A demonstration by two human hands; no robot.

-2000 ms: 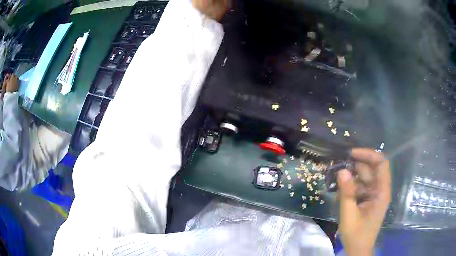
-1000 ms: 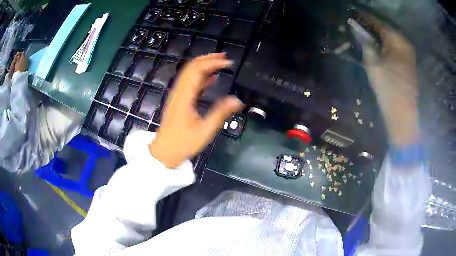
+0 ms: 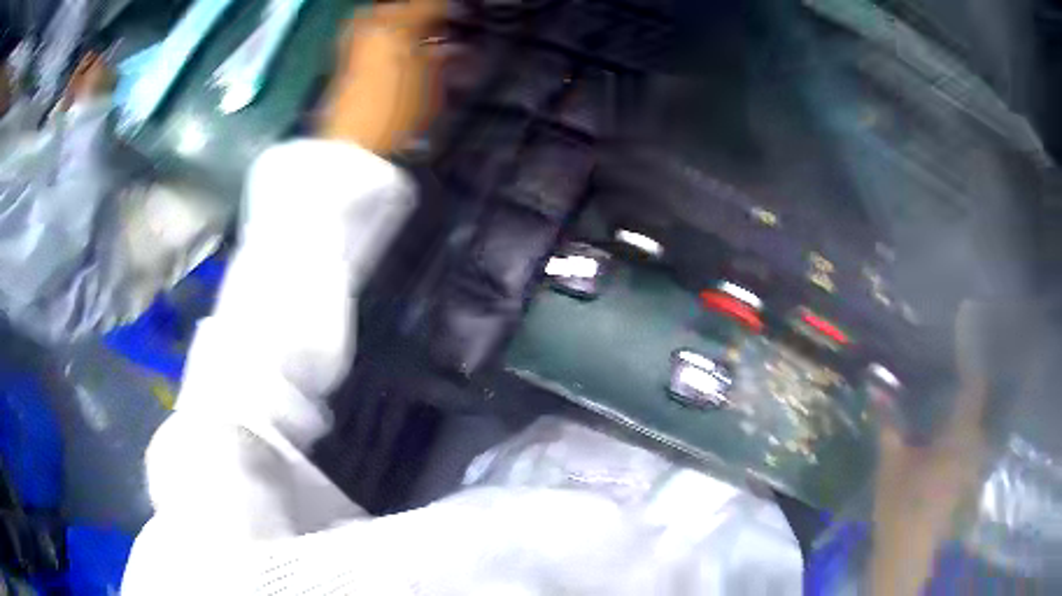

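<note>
The frame is blurred. My left hand (image 3: 390, 76) is over the far part of the black compartment tray (image 3: 518, 239); what its fingers hold cannot be told. My right hand (image 3: 926, 466) is at the lower right, by the right silver button (image 3: 885, 376), too blurred to show whether it holds anything. One watch housing (image 3: 700, 378) lies on the green mat (image 3: 617, 349), left of the scattered small pale pieces (image 3: 798, 402). Another housing (image 3: 575, 269) lies beside the tray, near the left silver button (image 3: 638, 242).
The black fixture (image 3: 699, 215) stands behind the pieces, with a red knob (image 3: 733, 307) and a lit red display (image 3: 825, 327) on its front. A clear blister tray (image 3: 1019, 495) is at the right edge. Another person's hand (image 3: 91, 79) is at the upper left.
My left hand has moved from beside the near housing up over the far tray. My right hand has come down from above the fixture to its front right. The display now glows red.
</note>
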